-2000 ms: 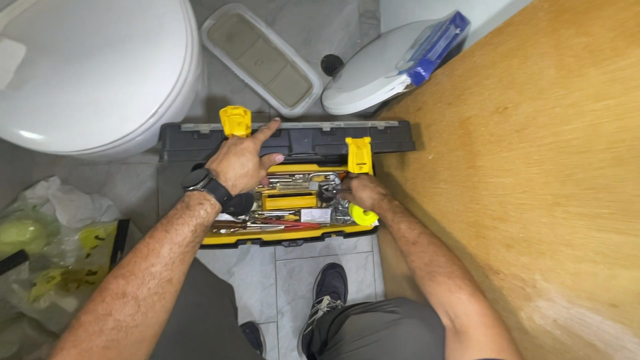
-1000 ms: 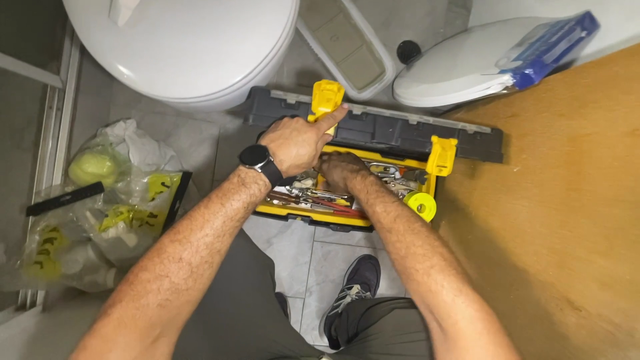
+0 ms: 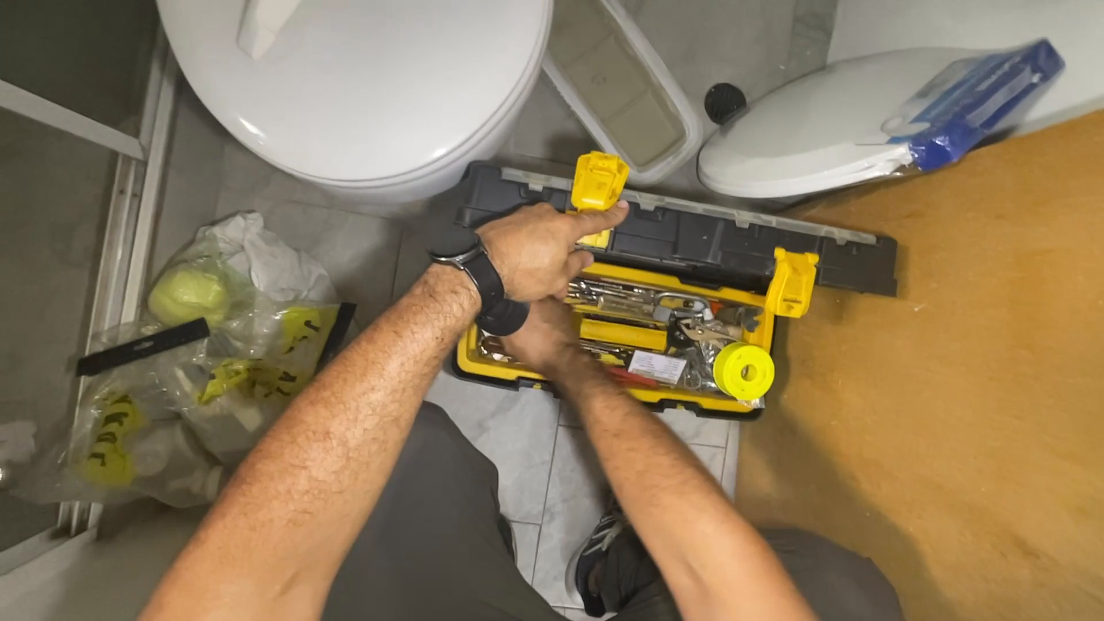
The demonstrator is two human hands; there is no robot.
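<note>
An open black and yellow plastic toolbox (image 3: 681, 397) lies on the tiled floor, its black lid (image 3: 690, 233) folded back with two yellow latches (image 3: 599, 179). My left hand (image 3: 536, 252), a watch on its wrist, rests at the lid beside one latch with the index finger extended; whether it grips the lid is unclear. Below it my right hand (image 3: 543, 336) reaches into the left part of the box, its fingertips hidden. Inside the box are assorted metal tools, a yellow bar-shaped handle (image 3: 623, 334), a white printed paper (image 3: 657, 366) and a neon yellow roll (image 3: 743, 371).
A white toilet lid (image 3: 371, 95) is at upper left, a loose toilet seat lid (image 3: 819, 129) with blue packaging (image 3: 992, 103) at upper right. Between them lies a tank cover (image 3: 621, 86). Plastic bags (image 3: 216, 371) are at left, a wooden panel (image 3: 966, 371) at right.
My right hand has moved from the right side of the toolbox, through its middle, to its left part. My left hand stays by the same latch. The view has shifted left.
</note>
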